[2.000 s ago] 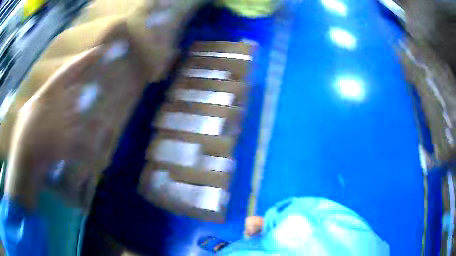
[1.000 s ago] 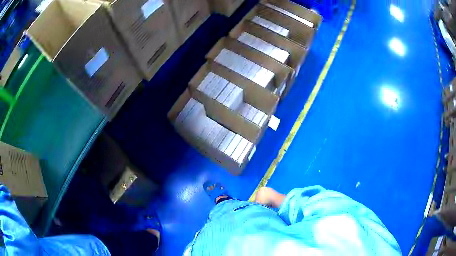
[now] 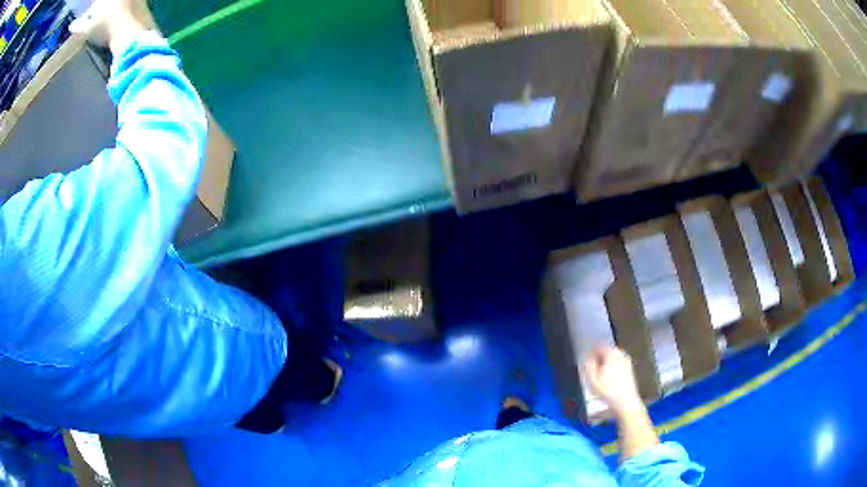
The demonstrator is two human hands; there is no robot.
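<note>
My right hand (image 3: 613, 380) is low right of centre, over the near end of the closest floor carton (image 3: 558, 328). Its fingers look curled and are blurred; I cannot tell if they touch or grip anything. White product boxes (image 3: 585, 295) stand in rows inside this carton, partly under the hand. My left hand is not in view. My blue sleeve shows at the bottom edge.
Tall shipping cartons (image 3: 518, 162) stand in a row on the green bench (image 3: 333, 124). More floor cartons (image 3: 713, 285) run right beside a yellow line. A coworker (image 3: 114, 266) reaches over a carton at left. A closed carton (image 3: 390, 285) is under the bench.
The view has swung left toward the bench and the coworker. My right hand has moved from beside the yellow line to over the nearest floor carton.
</note>
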